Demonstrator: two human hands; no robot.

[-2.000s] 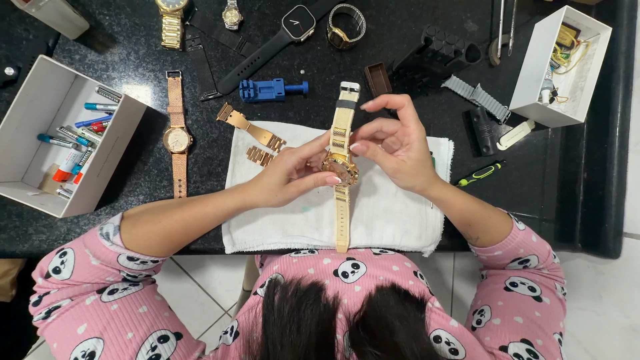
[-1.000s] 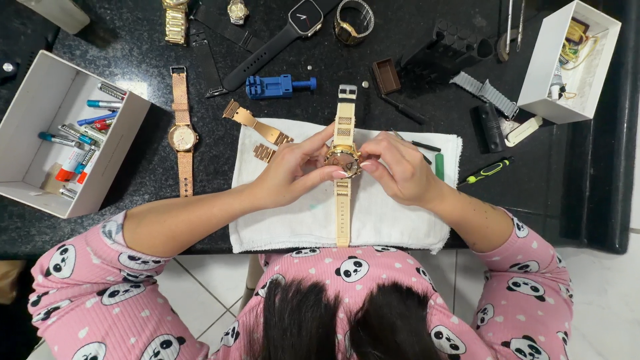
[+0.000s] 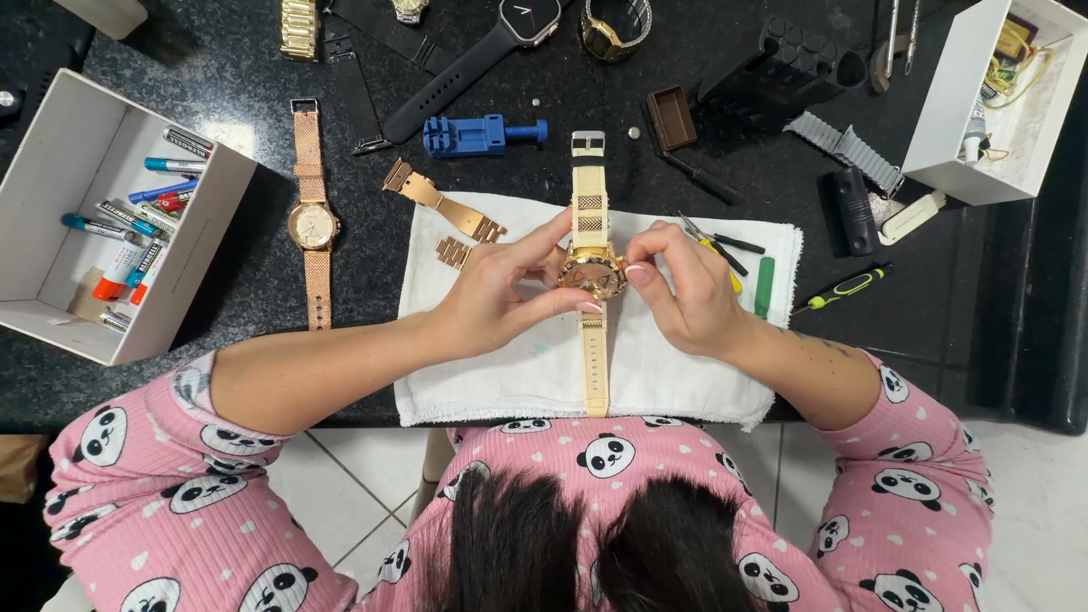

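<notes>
My left hand [image 3: 510, 293] holds a gold-coloured wristwatch [image 3: 592, 276] by its case, thumb across the lower edge. The watch's cream strap runs upright, its buckle end at the top and its holed end near the table's front edge. With thumb and forefinger, my right hand [image 3: 680, 285] pinches at the right side of the case, by the crown. Both hands are above a white cloth [image 3: 510, 374]. Rose-gold metal band pieces [image 3: 459, 214] lie at the cloth's upper left. To the right of my right hand rest small screwdrivers [image 3: 722, 253] and a green stick-shaped piece [image 3: 763, 287].
Left are a white box [image 3: 64, 327] of markers and a rose-gold mesh watch [image 3: 313, 225]. Behind the cloth are a blue band-link tool [image 3: 476, 136], a black smartwatch [image 3: 527, 21] and a brown tray [image 3: 671, 119]. A black holder [image 3: 782, 68] and another white box [image 3: 943, 161] stand right.
My right hand has come down from beside the upper strap to the right side of the watch case. My left hand still holds the watch.
</notes>
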